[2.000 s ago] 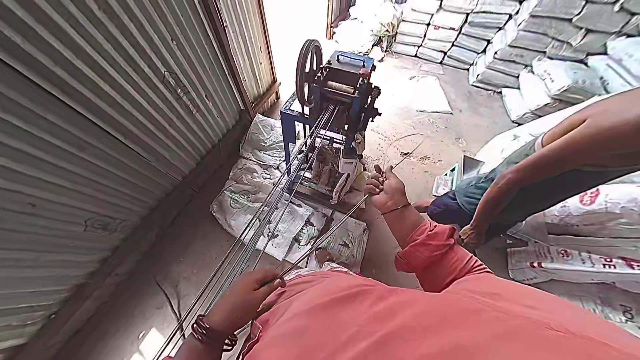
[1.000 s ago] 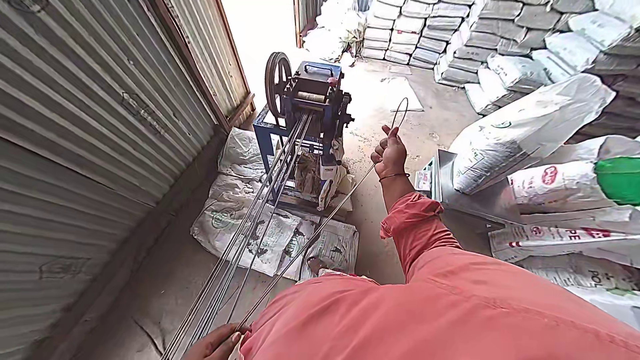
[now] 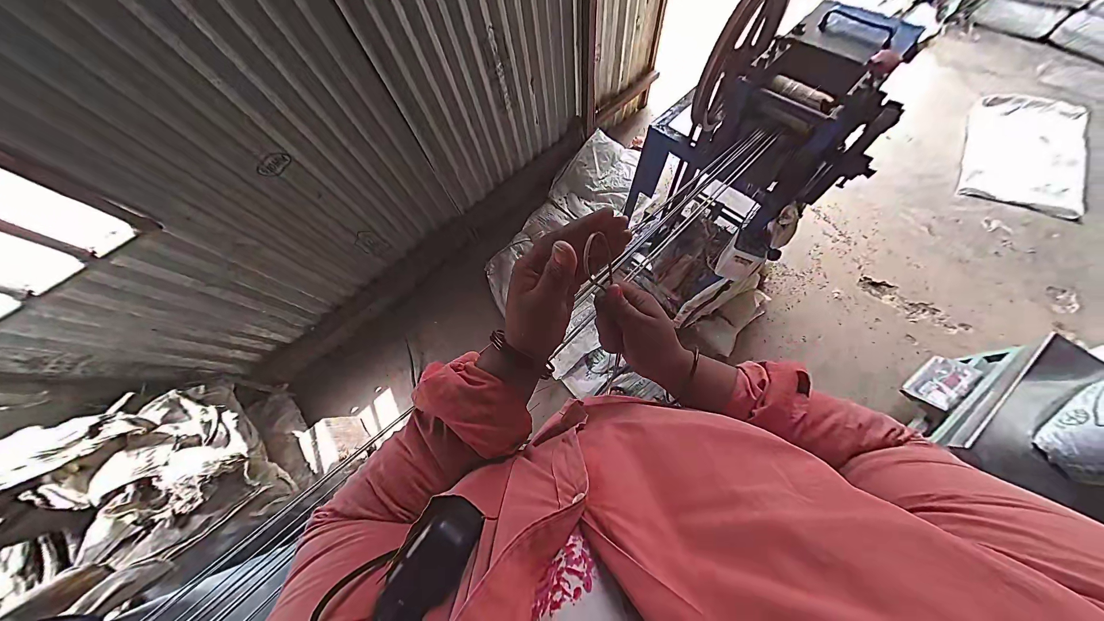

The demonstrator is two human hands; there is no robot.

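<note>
My right hand (image 3: 638, 332) is closed on a thin rod or wire near a small loop (image 3: 597, 254) at its end. My left hand (image 3: 552, 289) is raised close beside the loop, fingers extended and palm facing it; whether it touches the loop I cannot tell. Behind both hands, several long thin rods (image 3: 690, 203) run from the rollers of a blue machine (image 3: 802, 95) with a large wheel, slanting down past my left arm to the lower left. The rest of the held piece is mostly hidden by my hand and red sleeves.
A corrugated metal wall (image 3: 388, 103) stands at the left. Crumpled sacks (image 3: 172, 466) lie at lower left, and more sacking (image 3: 595, 172) lies beside the machine. A flat white sack (image 3: 1025, 155) is on the floor at right. A metal tray-like surface (image 3: 1026, 388) stands at the right edge.
My right hand was stretched out at the looped end; now both hands are together in front of my chest. My left hand has come up off the lower rods. The view has turned left.
</note>
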